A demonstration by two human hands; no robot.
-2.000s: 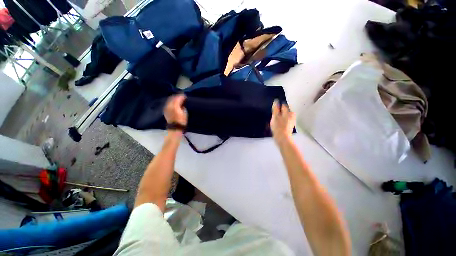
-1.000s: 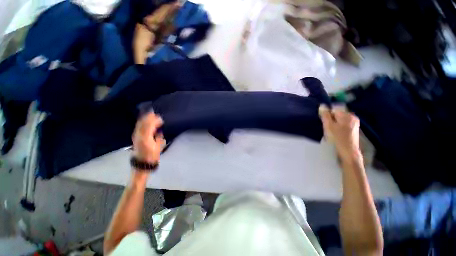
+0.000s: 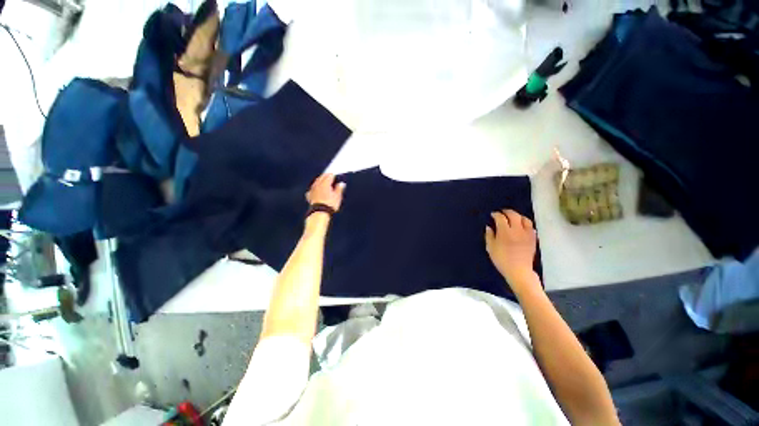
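A dark navy cut panel [image 3: 424, 229] lies flat on the white table in front of me, with a curved notch in its far edge and a straight right end. My left hand [image 3: 325, 195] rests on its left part near the far edge; whether the fingers pinch the cloth is hard to tell. My right hand [image 3: 512, 241] lies on its right end with the fingers slightly spread, palm down. A loose panel pile [image 3: 241, 166] of the same dark cloth adjoins it at the left.
Bunched blue garments [image 3: 83, 133] lie far left. A white sheet [image 3: 433, 66] lies beyond the panel. A black marker with a green band [image 3: 538, 81], a camouflage-look weight [image 3: 590, 193] and a dark panel stack [image 3: 666, 116] are at the right. The table's front edge [image 3: 632, 274] runs near me.
The dark panel, held stretched between both hands a second ago, now lies flat on the table. My right hand has moved left and down onto it, and the view has turned.
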